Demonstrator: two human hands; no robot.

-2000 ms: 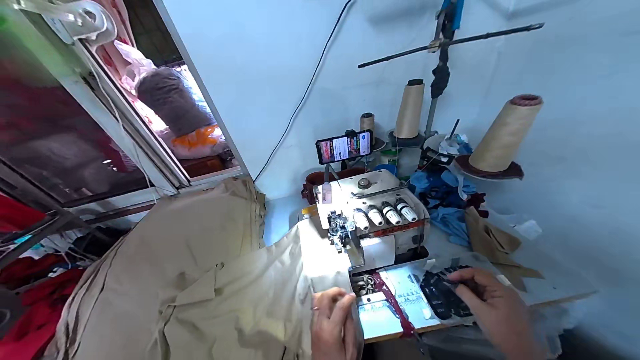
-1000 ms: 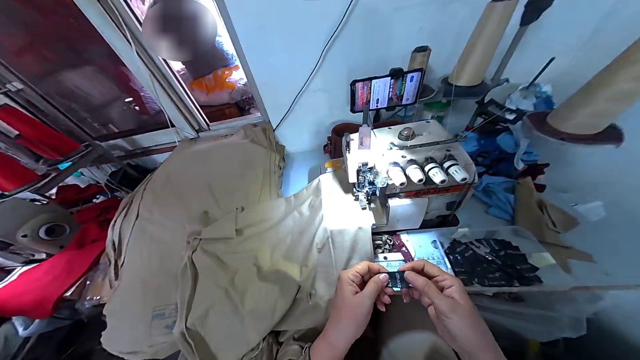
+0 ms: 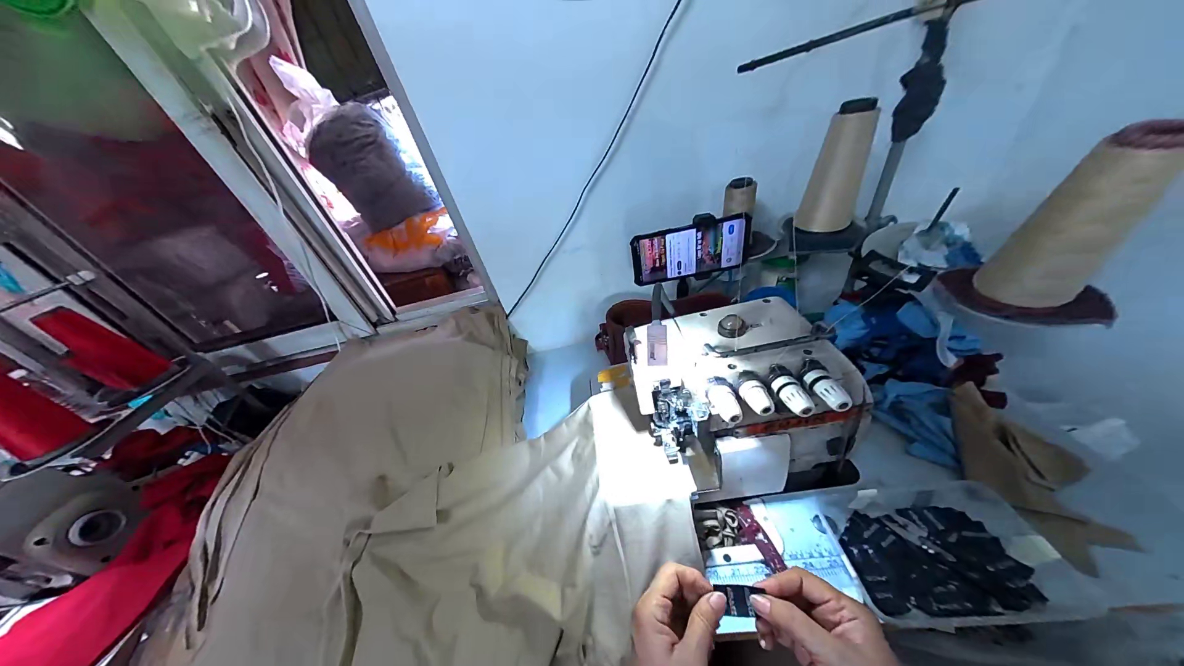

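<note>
Both hands hold one small black fabric label [image 3: 738,600] between them, at the lower middle of the head view. My left hand [image 3: 673,618] pinches its left end and my right hand [image 3: 814,622] its right end. Behind the label lies a white ruled plate [image 3: 786,561] with a dark red strip across it. An overlock sewing machine [image 3: 758,370] stands beyond, its lamp lighting the presser foot area [image 3: 677,421]. Khaki fabric [image 3: 518,546] spreads from the machine to the left. A clear plastic tray [image 3: 1064,592] to the right contains a heap of black labels [image 3: 934,560].
Thread cones [image 3: 837,171] stand behind the machine, one large cone [image 3: 1078,222] at the right. A phone [image 3: 692,248] is mounted above the machine. Blue and brown scraps [image 3: 1017,462] lie at the right. Red cloth [image 3: 120,564] and another machine [image 3: 69,532] are at the far left.
Two seconds ago my right hand was over the black labels, apart from my left hand. Both hands have since come together on one label.
</note>
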